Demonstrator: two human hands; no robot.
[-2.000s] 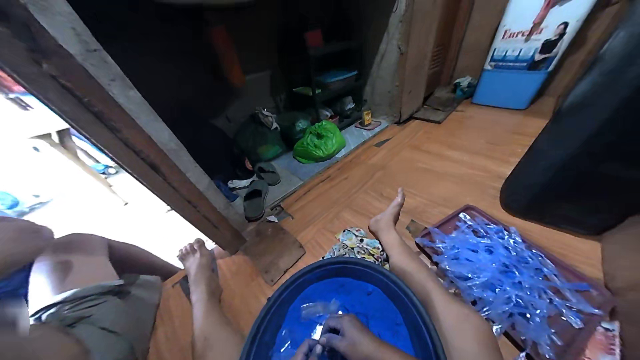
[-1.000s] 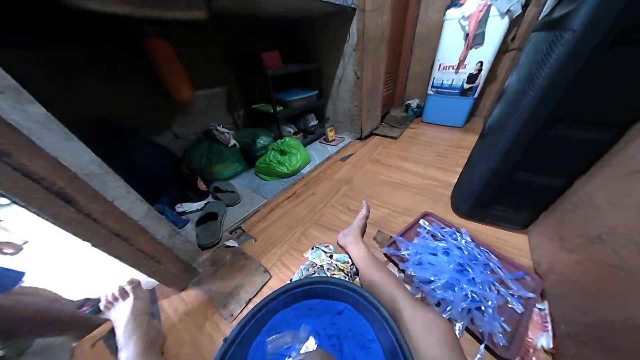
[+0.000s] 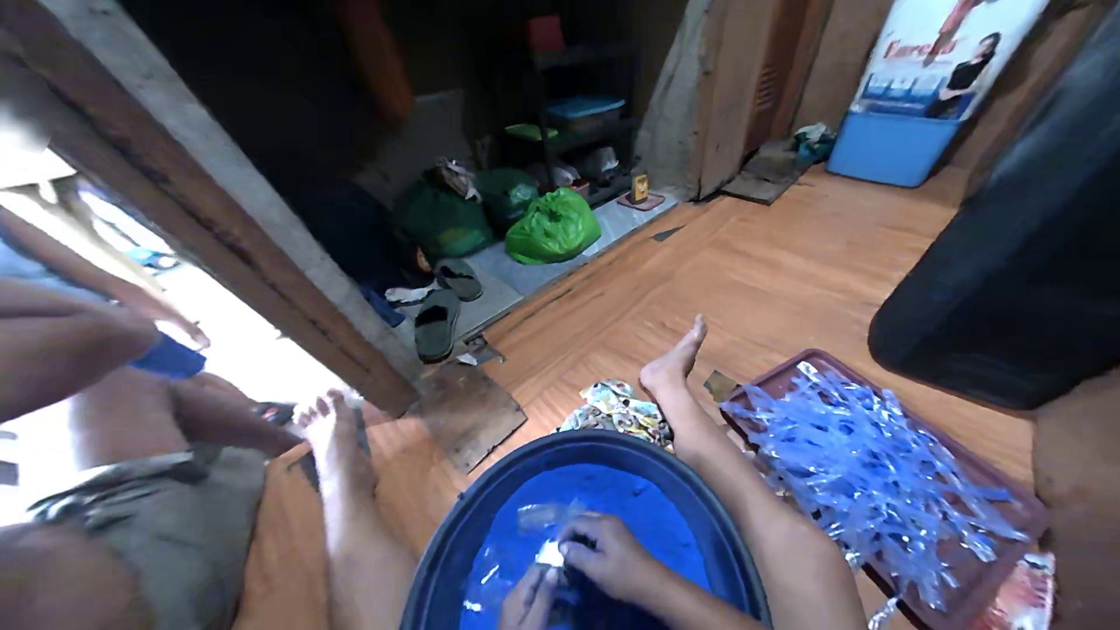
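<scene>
A round dark tub [image 3: 455,516] with a bright blue inside stands between my legs. Over it, my left hand [image 3: 529,599] and my right hand [image 3: 612,551] meet at a small, shiny whitish piece [image 3: 549,555], pinched between the fingertips of both. What the piece is cannot be made out. Clear plastic pieces [image 3: 538,516] lie in the tub just beyond my hands. To the right, a maroon tray [image 3: 814,357] on the floor bears a heap of blue and clear plastic strips [image 3: 866,455].
A patterned cloth [image 3: 617,409] lies beyond the tub. A person [image 3: 157,516] sits close by at left, near the doorway. Slippers [image 3: 437,324] and a green plastic bag [image 3: 553,227] are ahead; a large black object [image 3: 1015,262] stands at right, before a blue-based container [image 3: 892,144].
Both hands are in view over the tub again; one second ago they were almost wholly below the frame. The view has shifted, and more of the person at left shows.
</scene>
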